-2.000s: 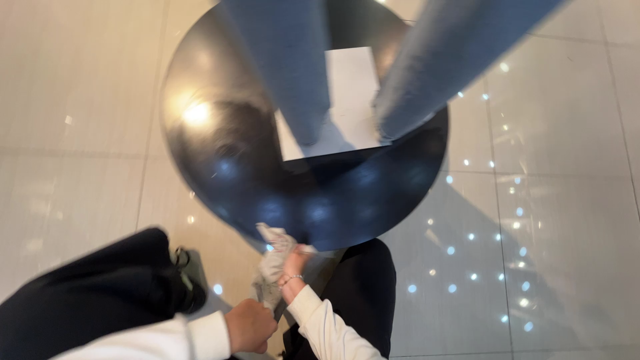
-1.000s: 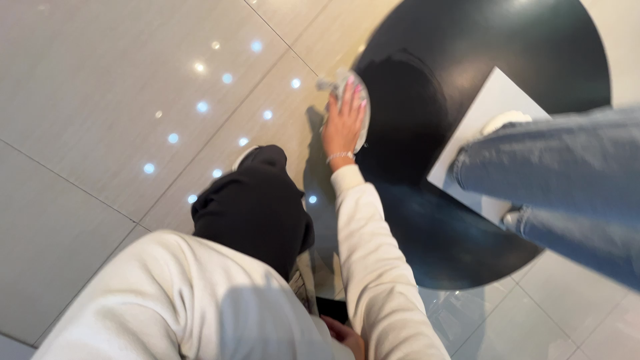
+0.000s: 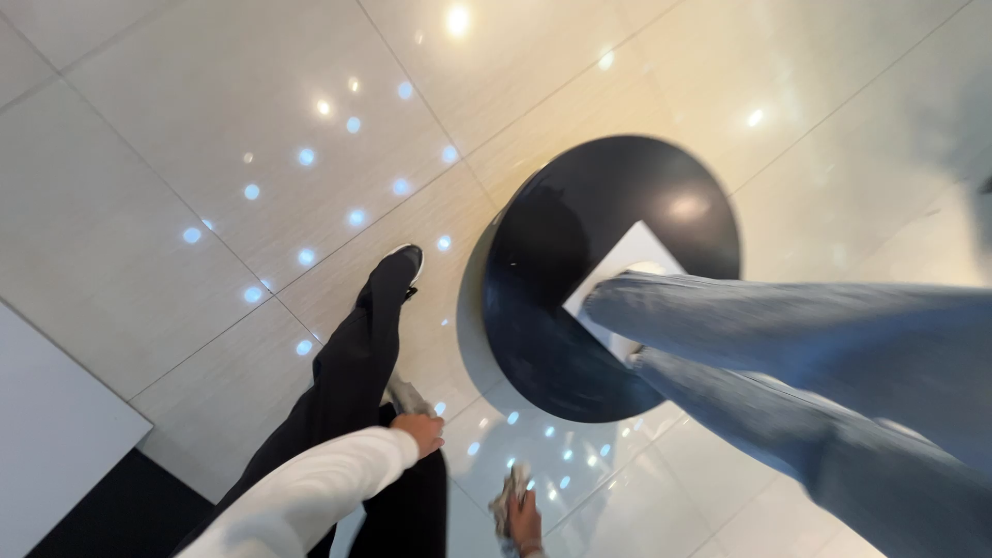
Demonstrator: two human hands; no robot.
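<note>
My left hand [image 3: 419, 434], at the end of a cream sleeve, is closed on what looks like a greyish cloth [image 3: 411, 397], beside my black-trousered leg [image 3: 360, 337]. Lower and to the right, my right hand [image 3: 525, 518] grips a crumpled greyish cloth [image 3: 509, 496] over the tiled floor; something bracelet-like shows at its wrist. Both hands are apart from the round, glossy black pedestal [image 3: 535, 341] in front of me. On its top lies a white square plate [image 3: 608, 267], where two legs in blue jeans [image 3: 721, 310] stand.
Large beige floor tiles [image 3: 542, 108] reflect many small lights. A white flat surface [image 3: 54, 434] with a dark side [image 3: 128, 508] juts in at the lower left. My foot in a dark shoe with a pale edge [image 3: 415, 260] is left of the pedestal.
My right hand, earlier on the pedestal's rim with a cloth, has come away from it. The left hand has come clearly into view. The view has turned and widened.
</note>
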